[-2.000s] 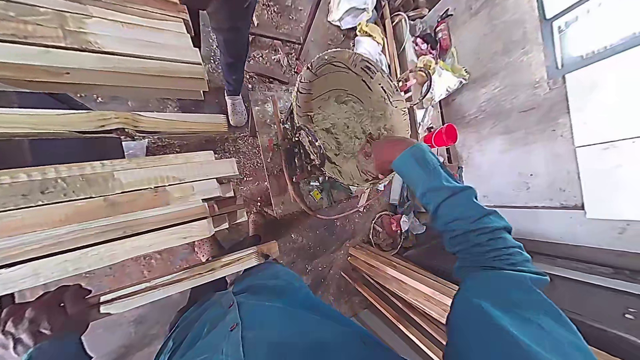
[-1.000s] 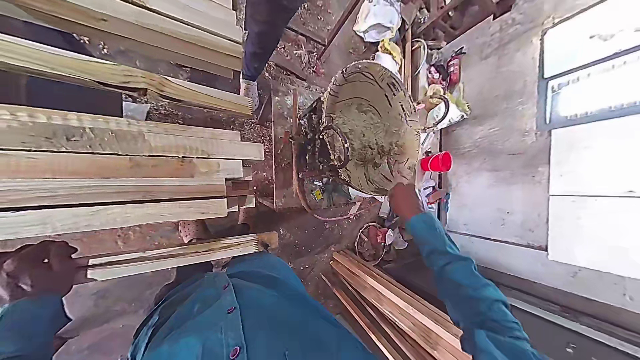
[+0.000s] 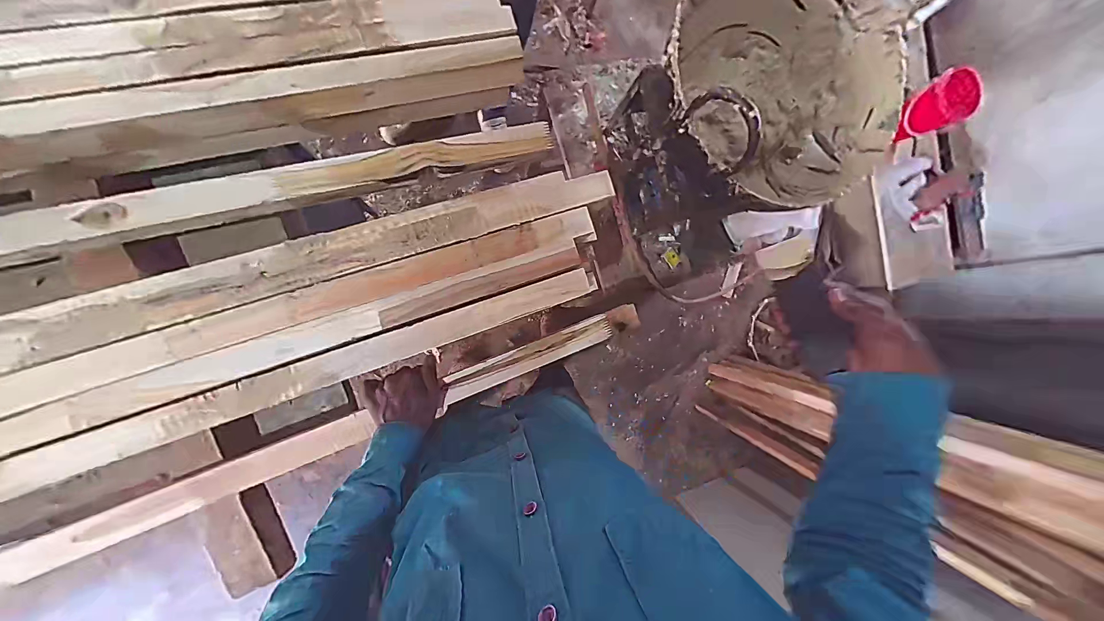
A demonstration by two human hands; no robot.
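My left hand (image 3: 404, 395) is closed around a wooden board, whose finger-jointed end (image 3: 535, 354) sticks out in front of my blue shirt. Beside that hand lie long boards (image 3: 345, 285) with notched ends. My right hand (image 3: 884, 336) is blurred, above a bundle of wooden strips (image 3: 768, 405). Its fingers are at a dark, blurry object (image 3: 811, 315); whether they hold it I cannot tell. Ahead of it stands a round container (image 3: 798, 95) full of grey-brown material, with a dark ring (image 3: 724, 129) at its left side.
More boards (image 3: 259, 69) lie at the upper left, and a single board (image 3: 285, 190) with a jointed end runs between the stacks. A red cup (image 3: 944, 103) is right of the container. A thin hose or cable (image 3: 681, 297) curves below it, by debris on the floor.
My right hand has come away from the rim of the round container, back toward my body. My left hand still grips the board, now closer to my torso. The view has shifted.
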